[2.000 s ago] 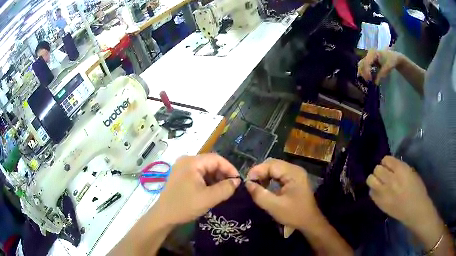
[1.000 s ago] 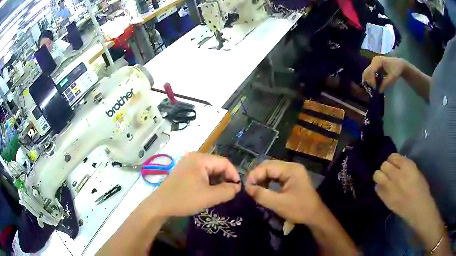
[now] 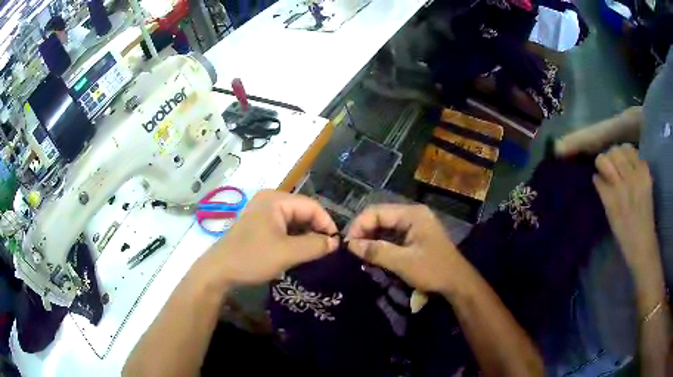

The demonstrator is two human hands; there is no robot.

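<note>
My left hand (image 3: pixel 273 239) and my right hand (image 3: pixel 402 243) meet fingertip to fingertip in front of me. Both pinch a narrow dark edge of the purple garment piece (image 3: pixel 347 309) between thumb and forefinger. The cloth hangs below my hands, with a cream-gold embroidered motif (image 3: pixel 304 297) under my left hand. The exact shape of the pinched strip is too small to tell.
The brother sewing machine (image 3: pixel 133 154) stands at left on the white table. Thread snips (image 3: pixel 147 251), red-and-blue scissors (image 3: pixel 221 210), black scissors (image 3: pixel 252 124) and a red-handled tool (image 3: pixel 239 92) lie there. At right a coworker's hand (image 3: pixel 623 177) handles dark embroidered cloth. A wooden slatted board (image 3: pixel 459 156) is below.
The view has tilted down. My hands still pinch the dark edge together. The coworker's hands have moved, and their cloth is now lower and spread wider.
</note>
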